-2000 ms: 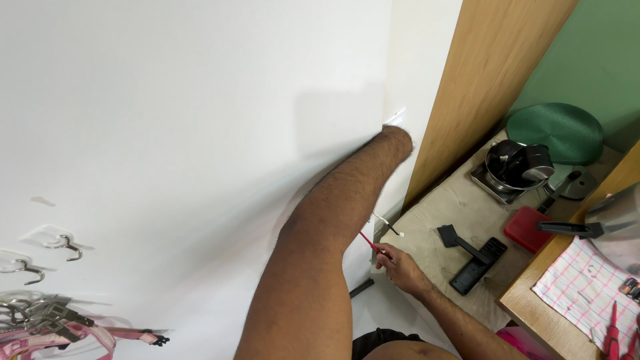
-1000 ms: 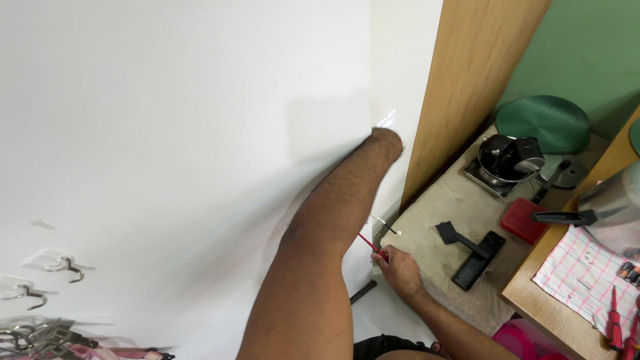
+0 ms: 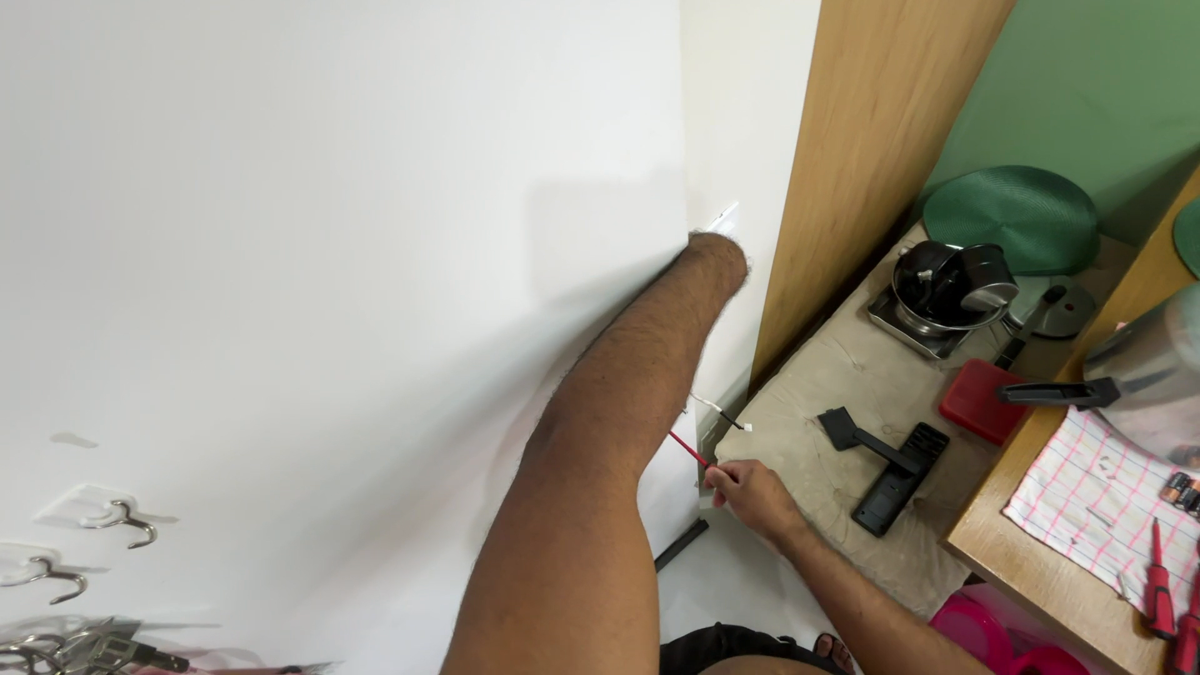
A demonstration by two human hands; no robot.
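Observation:
My left forearm reaches up along the white panel to its right edge; the left hand is hidden beyond the bent wrist. Lower down, my right hand (image 3: 750, 492) grips a thin screwdriver with a red shaft (image 3: 689, 448), whose tip is hidden behind the left forearm. Just above the right hand, a thin cable (image 3: 720, 411) with a small white connector (image 3: 747, 427) sticks out past that forearm. A clear plastic or tape strip (image 3: 724, 217) shows on the pale edge surface above the left wrist.
Metal hooks (image 3: 131, 525) are fixed at lower left. On a beige cushion (image 3: 797, 375) lie a black bracket-like part (image 3: 900, 478), a red box (image 3: 980, 401), cookware (image 3: 952, 286) and a green round mat (image 3: 1012, 220). A wooden table (image 3: 1041, 562) at right holds a checked cloth (image 3: 1078, 487) and red-handled screwdrivers (image 3: 1158, 591).

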